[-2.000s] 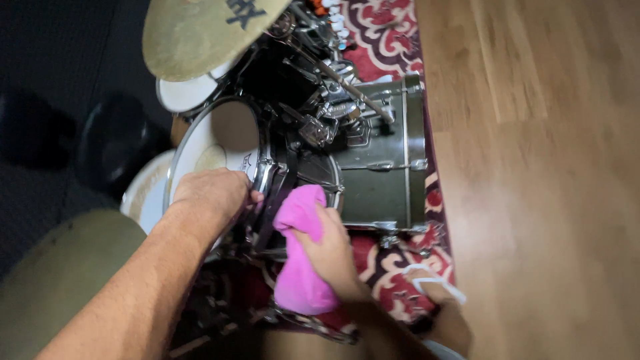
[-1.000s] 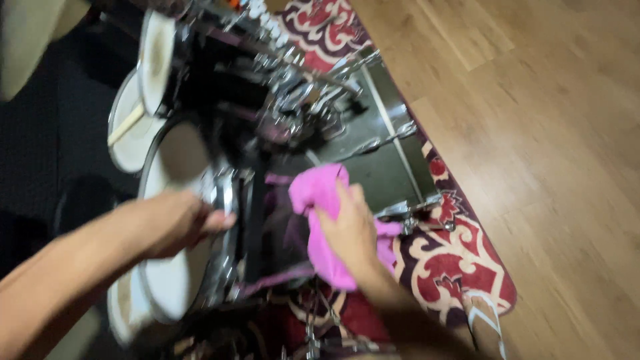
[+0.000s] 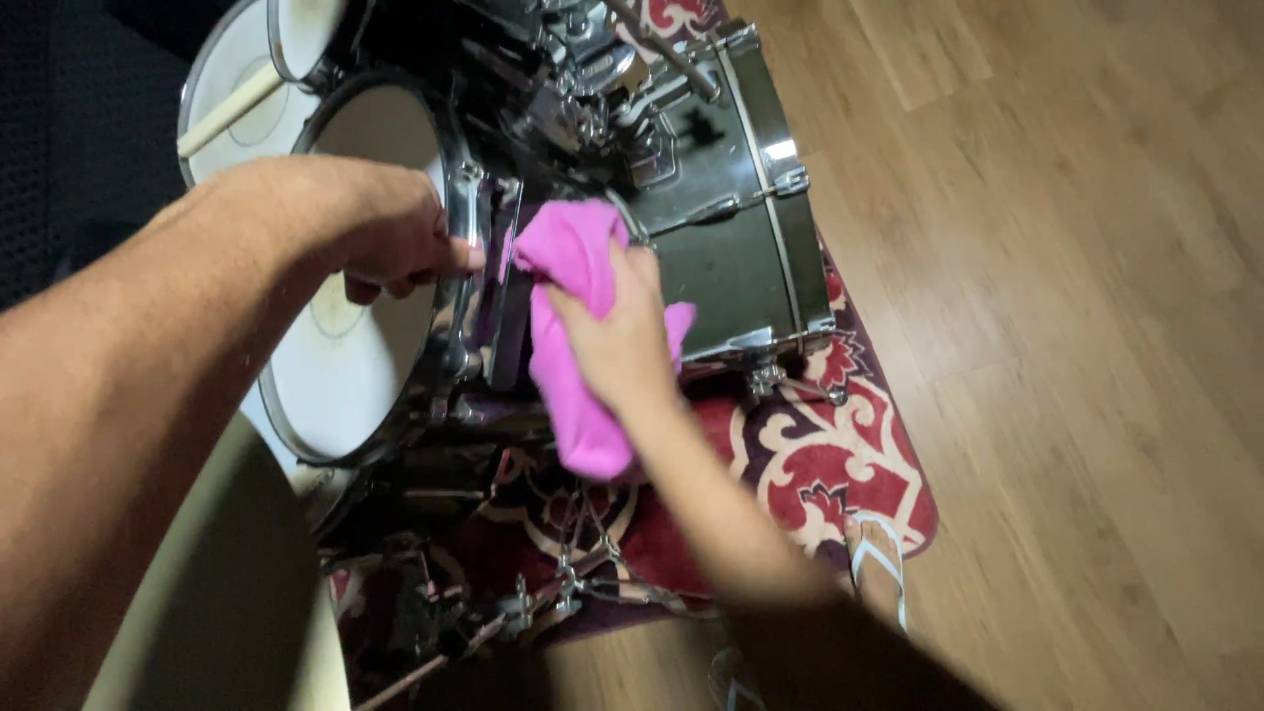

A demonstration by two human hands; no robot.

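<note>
My right hand [image 3: 622,326] grips a crumpled pink cloth [image 3: 578,395], held against or close over the dark shell side of a tom drum. My left hand [image 3: 405,232] rests at the rim of that tom drum [image 3: 346,385], its fingers curled by the chrome hoop and lugs; whether it grips the rim is hard to tell. Right of the cloth lies the dark green bass drum [image 3: 731,267] with chrome tension rods and hoop. The part of the tom's shell behind the cloth is hidden.
A drumstick [image 3: 229,111] lies on another white drumhead at upper left. Chrome mounting hardware [image 3: 602,74] stands above the bass drum. A cymbal [image 3: 237,592] fills the lower left. Stand legs [image 3: 568,583] spread over the red patterned rug [image 3: 829,454], beside the wooden floor [image 3: 1037,346] and a sandalled foot [image 3: 877,563].
The pink cloth has stayed in my right hand and my left hand has stayed by the tom's rim. The view has shifted, with the drumstick plain at the upper left.
</note>
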